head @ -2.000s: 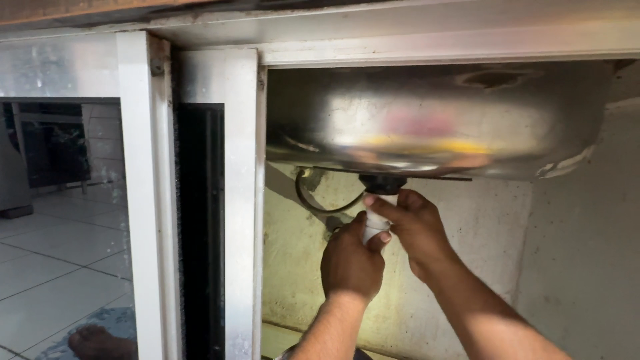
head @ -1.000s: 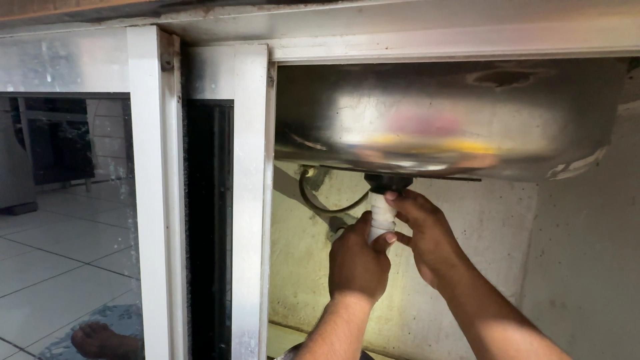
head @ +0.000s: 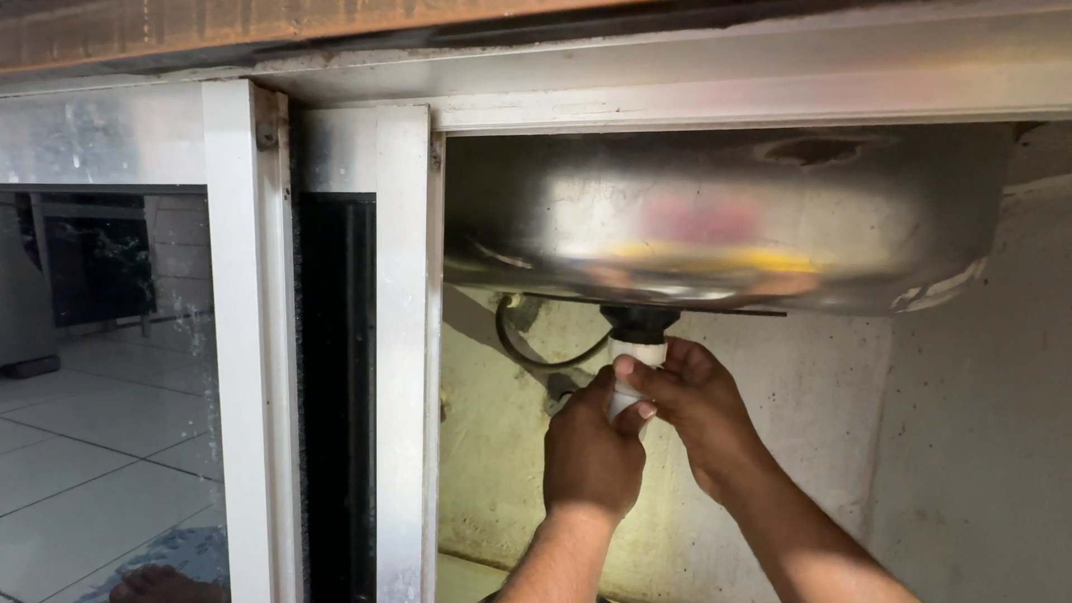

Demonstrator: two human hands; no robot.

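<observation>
A white plastic drain pipe fitting (head: 638,352) meets the black drain outlet (head: 640,322) beneath a stainless steel sink basin (head: 754,218). My left hand (head: 595,452) is closed around the lower part of the white fitting, its thumb across the front. Just above and to the right, my right hand (head: 703,402) grips the fitting below its top collar, with the thumb in front and other fingers behind it. The lower end of the fitting is hidden by my left hand. Behind the fitting, a dark flexible hose (head: 536,362) curves down from the wall.
White aluminium cabinet frame posts (head: 404,335) stand left of my hands, beside a dark glass door panel (head: 109,377) that reflects floor tiles and a foot. A frame rail (head: 712,105) crosses above the basin. A stained wall (head: 779,377) lies behind.
My right hand has shifted its grip on the white fitting; its thumb now lies across the front, lower than one second ago. My left hand stays around the lower part.
</observation>
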